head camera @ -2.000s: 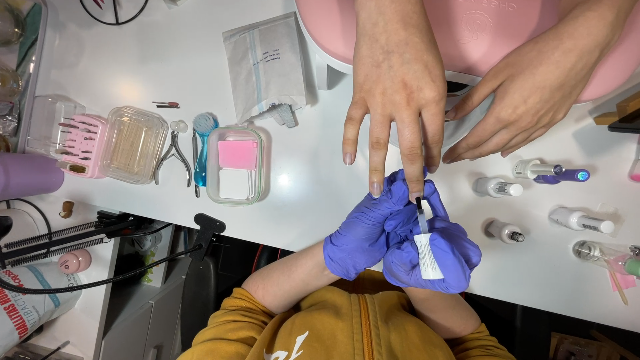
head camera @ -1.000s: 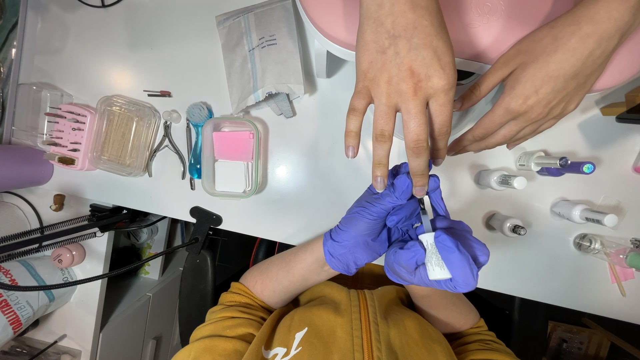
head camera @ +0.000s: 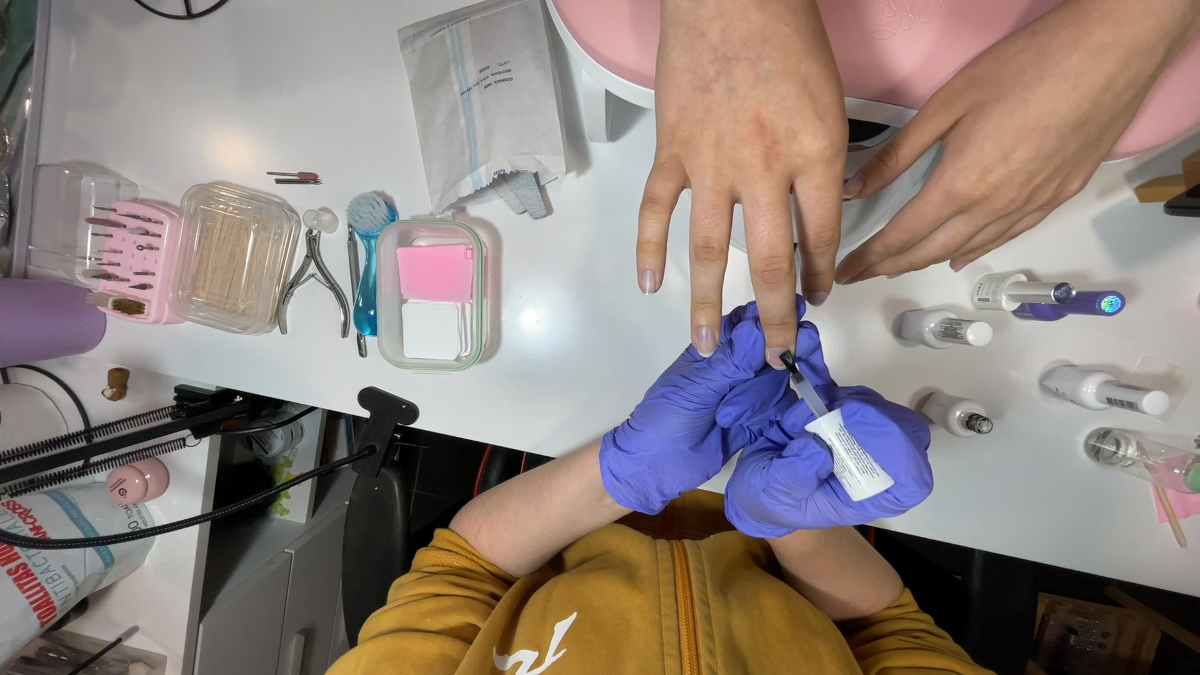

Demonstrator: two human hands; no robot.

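Note:
Both my hands wear blue-violet gloves. My right hand (head camera: 830, 459) grips the white cap of a nail polish brush (head camera: 851, 455); the brush's dark bristles meet the nail of another person's finger (head camera: 774, 281). My left hand (head camera: 703, 412) is at that fingertip, its fingers closed around or against the end of the finger; the exact grip is partly hidden. The person's spread hand (head camera: 755, 112) reaches down from the top of the view. Their other hand (head camera: 1012, 141) rests to the right, beside a pink and white nail lamp (head camera: 600, 37).
An uncapped bottle (head camera: 954, 412) and several white bottles (head camera: 942, 329) stand or lie at the right. Leftward are a glass container with pink and white pads (head camera: 478, 291), a blue brush (head camera: 367, 272), cuticle nippers (head camera: 319, 272), a box of wooden sticks (head camera: 234, 328) and a pink drill-bit holder (head camera: 159, 253).
The brush in my right hand has tilted a little and stays at the same finger's nail. My left hand keeps its place at the fingertip.

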